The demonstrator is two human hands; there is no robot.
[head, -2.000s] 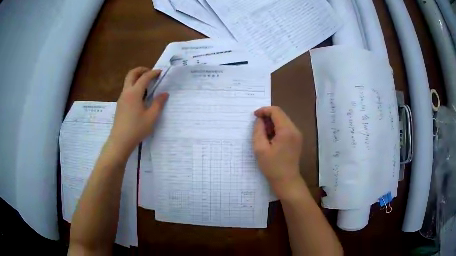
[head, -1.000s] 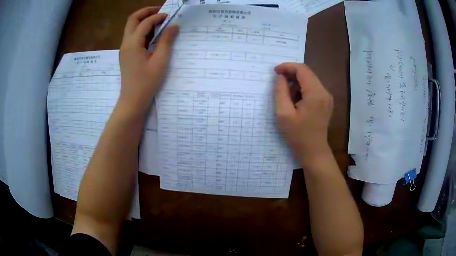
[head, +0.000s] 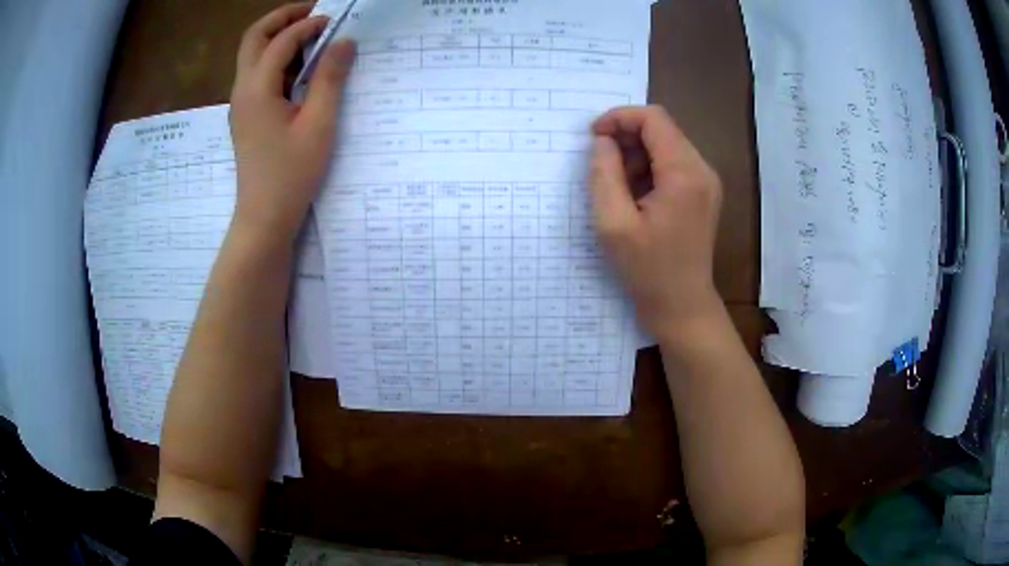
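Note:
A white production order sheet (head: pixel 476 287) with ruled tables lies in front of me on top of other sheets. My left hand (head: pixel 290 116) holds its upper left edge, with folded paper edges between thumb and fingers. My right hand (head: pixel 655 210) rests at its right edge, thumb and index finger together; whether they pinch the edge is unclear. A second production order sheet (head: pixel 160 265) lies to the left, partly under my left forearm.
A handwritten cover sheet (head: pixel 841 166) wraps a paper roll (head: pixel 834 398) at the right, with a blue binder clip (head: pixel 906 357) at its corner. A long white tube (head: pixel 974 243) stands beyond it. Large curled paper (head: pixel 50 221) runs along the left. The brown table (head: pixel 465 475) shows in front.
The view has shifted, so the papers at the back have left the picture. Both hands remain at the sheet's edges. The sheet's printed table differs from the one seen two seconds ago.

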